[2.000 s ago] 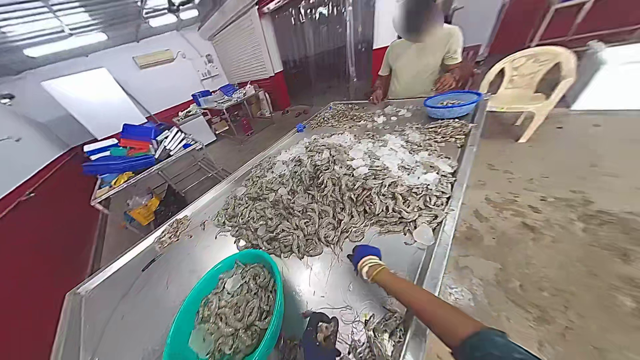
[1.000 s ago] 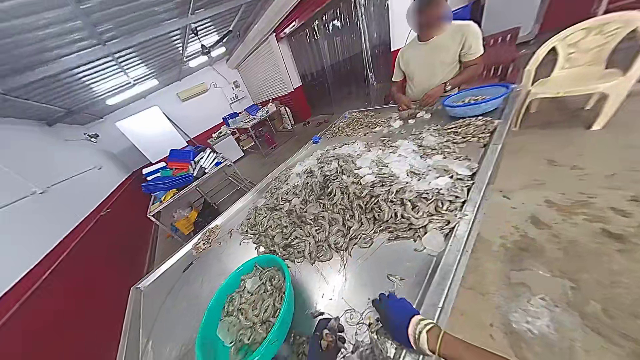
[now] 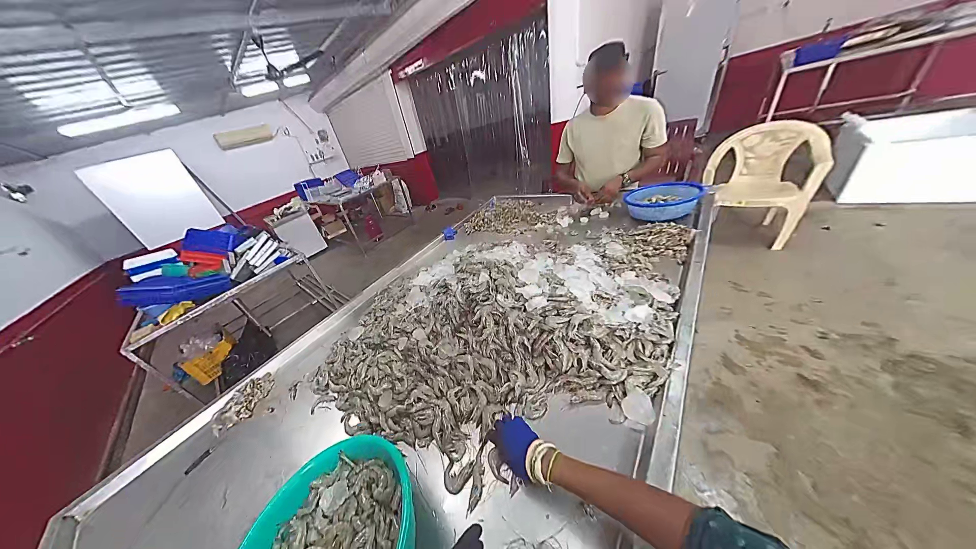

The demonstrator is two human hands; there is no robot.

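Note:
My right hand, in a blue glove with bands at the wrist, touches the near edge of a large heap of raw shrimp on a steel table; whether its fingers grip a shrimp is unclear. White ice lies over the heap's far side. Only dark gloved fingertips of my left hand show at the bottom edge, right of a green plastic basin of shrimp and ice. Loose shrimp parts lie at the bottom edge.
A person stands at the table's far end, hands over small shrimp, beside a blue basin. The raised steel rim runs along the right. A plastic chair stands beyond it. A knife-like dark object lies at left.
My right hand has moved from the scraps near the table's front edge, where it was one second ago, forward to the heap. The view has shifted.

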